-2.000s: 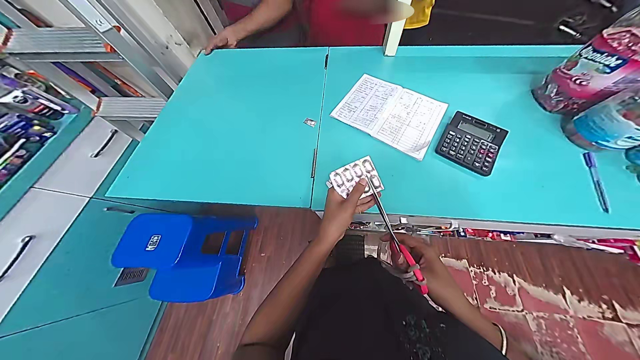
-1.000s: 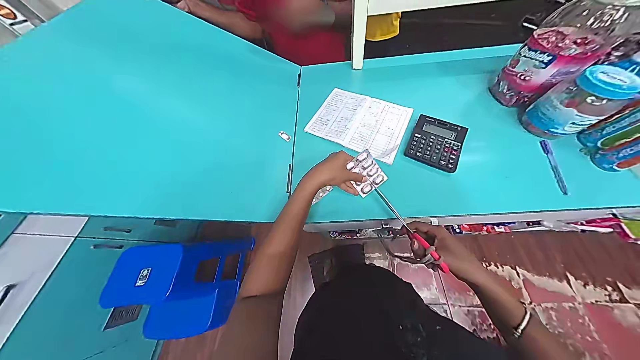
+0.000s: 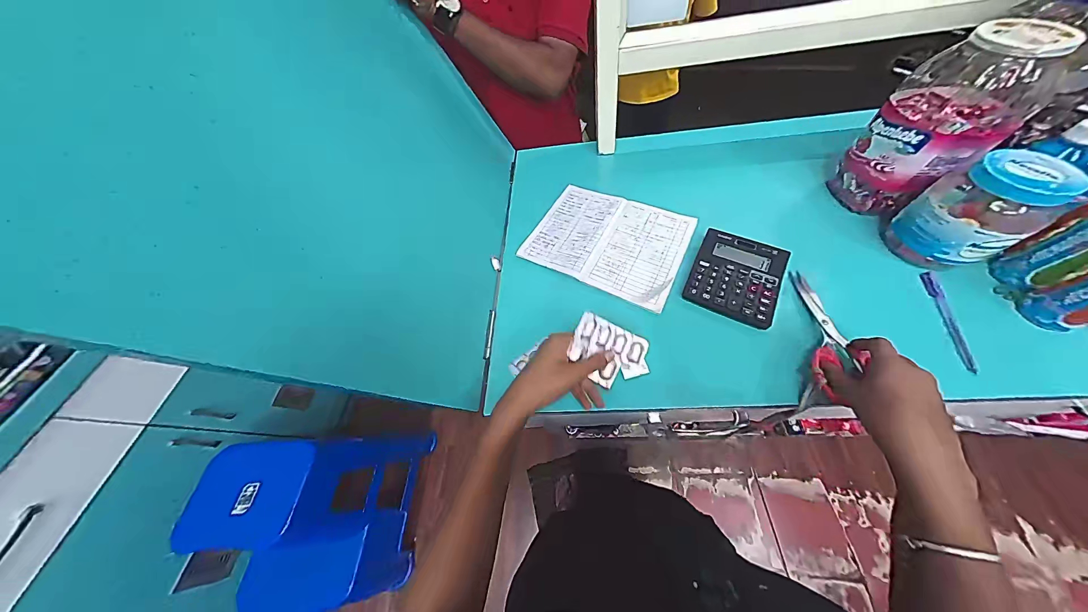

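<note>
My left hand (image 3: 557, 372) holds a blister strip (image 3: 625, 347) by its left side, over the front edge of the turquoise counter (image 3: 722, 370). Another pale piece (image 3: 520, 361) shows just left of that hand, partly covered by it. On the counter, my right hand (image 3: 892, 387) grips the red handles of a pair of scissors (image 3: 823, 321), whose blades point away from me. A black calculator (image 3: 738, 279) lies between the two hands, farther back. Behind the strip is an open notebook (image 3: 610, 245) with handwriting.
Plastic jars of sweets (image 3: 943, 127) stand at the back right, with a blue pen (image 3: 949, 323) before them. A person in a red shirt (image 3: 531, 76) is across the counter. A raised or adjoining turquoise panel (image 3: 255, 204) spans the left. A blue plastic step stool (image 3: 246, 493) stands below.
The scissors, at the blister strip one second ago, have moved right and now rest at the counter beside the calculator. The strip stays in my left hand. The view has shifted.
</note>
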